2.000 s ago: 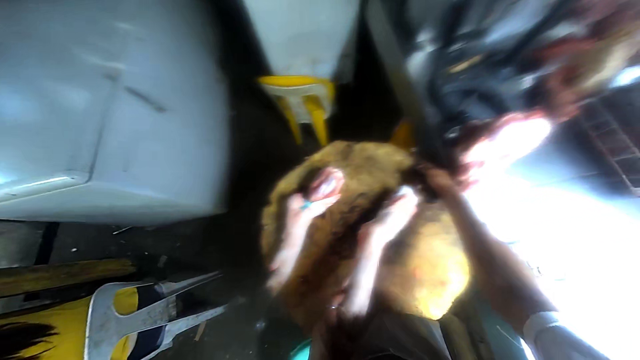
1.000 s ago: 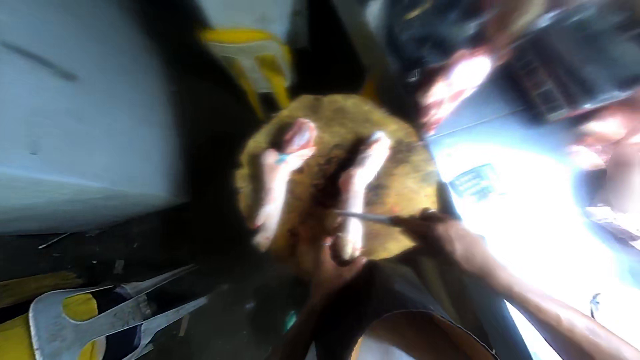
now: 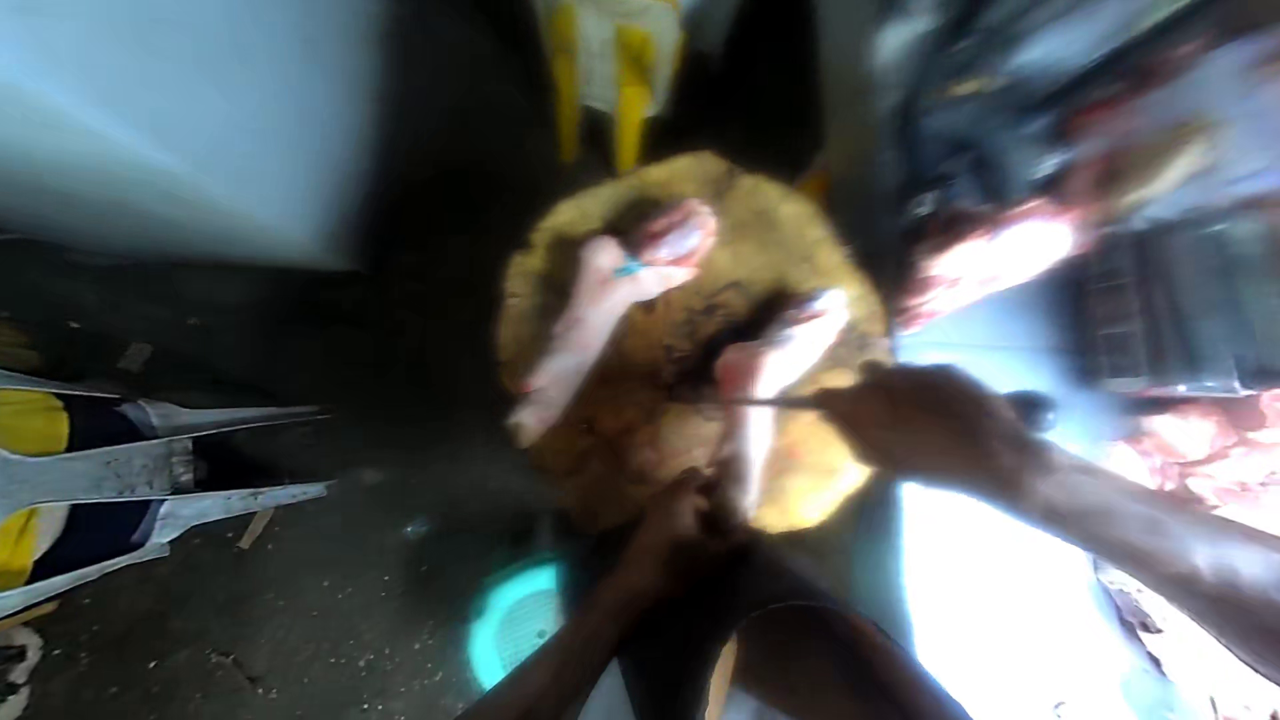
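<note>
Two pig's trotters lie on a round wooden chopping block (image 3: 700, 330). The left trotter (image 3: 585, 335), with a bit of blue at its bend, lies untouched. My left hand (image 3: 690, 515) grips the lower end of the right trotter (image 3: 755, 420) near the block's close edge. My right hand (image 3: 920, 420) holds a knife (image 3: 770, 402) by its handle, the thin blade lying across the middle of that trotter. Blur hides whether the blade has cut into it.
Right of the block is a brightly lit table (image 3: 990, 580) with meat pieces (image 3: 1200, 450) and a larger cut (image 3: 1000, 255). A turquoise plastic basket (image 3: 520, 620) stands below. Chair legs (image 3: 240, 500) lie at left; a yellow and white chair (image 3: 610, 70) is beyond the block.
Two seconds ago my left hand was not plainly visible and no blade showed on the trotter. The knife has since come across the right trotter, with my left hand at its lower end.
</note>
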